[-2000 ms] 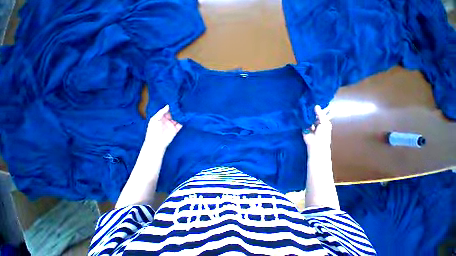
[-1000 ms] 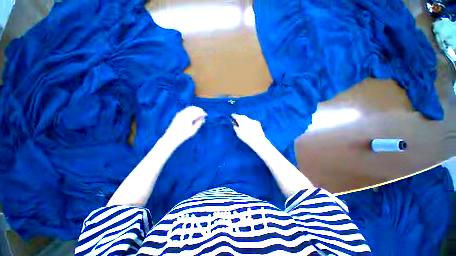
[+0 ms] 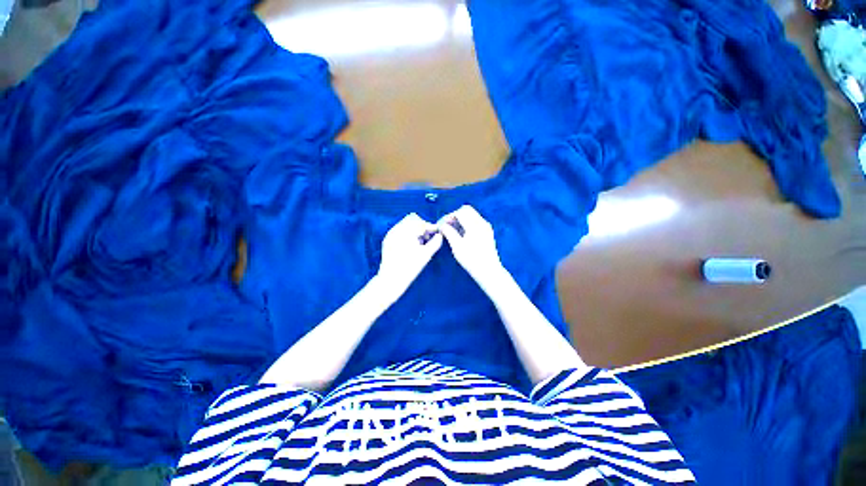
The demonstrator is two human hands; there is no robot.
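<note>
A blue dress (image 3: 399, 285) lies spread on the table in front of me, its neckline at the top and a puffed sleeve on each side. A tiny neck label (image 3: 431, 197) shows at the back neckline. My left hand (image 3: 410, 249) and my right hand (image 3: 465, 239) meet at the middle of the dress just below the label, fingertips together and pinching the cloth. A small dark patch shows at the fingers of each hand; I cannot tell whether it is a tool. The pinched cloth edge is mostly hidden by my hands.
Blue garments are heaped at left (image 3: 123, 209) and at upper right (image 3: 646, 85). A pale cylinder with a dark end (image 3: 735, 271) lies on the glossy brown table (image 3: 646, 313) at right. More blue cloth (image 3: 760, 408) is below the curved table edge. Pale plastic (image 3: 845, 52) shows at far upper right.
My hands have come from the two sides of the dress to its middle and now touch. The front neckline is no longer held wide open. The camera view has shifted slightly.
</note>
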